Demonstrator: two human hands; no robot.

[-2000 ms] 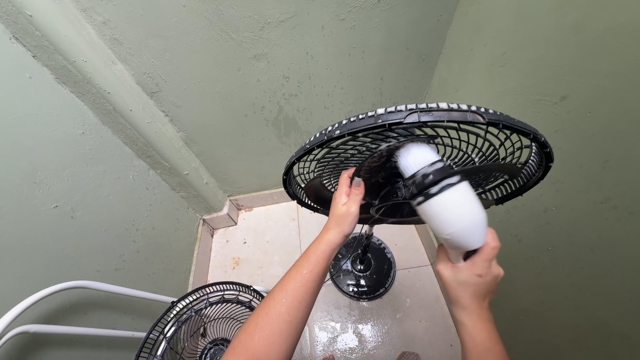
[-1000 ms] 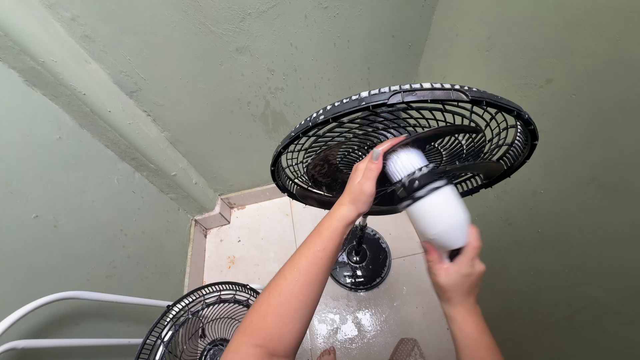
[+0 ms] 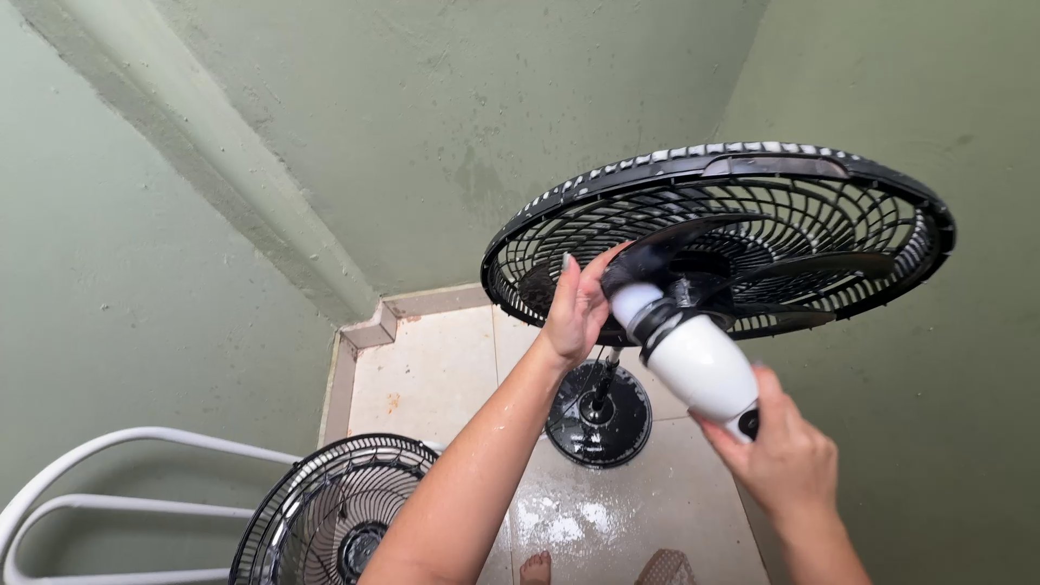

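My right hand [image 3: 776,443] grips the lower end of a white electric scrubber [image 3: 700,366] with a black collar. Its pale brush head [image 3: 635,304] is against or very close to a black fan blade [image 3: 650,252]. My left hand [image 3: 578,309] holds that blade by its edge from the left. Behind the blades is a wet black rear grille [image 3: 894,219] with suds along its rim. Below it a pole runs down to a round black fan base [image 3: 601,422] on the floor, with water and suds on it.
At lower left a black fan grille [image 3: 357,487] leans by a white tubular metal frame [image 3: 162,439]. The tiled floor [image 3: 569,520] is wet, with a bare foot [image 3: 535,567] and a patterned thing [image 3: 666,567] at the bottom edge. Green walls [image 3: 455,138] close in the corner.
The scrubber's brush has moved on the fan, from in front of the hub area to the blade held at its left side. Both hands have kept their places at blade and scrubber handle.
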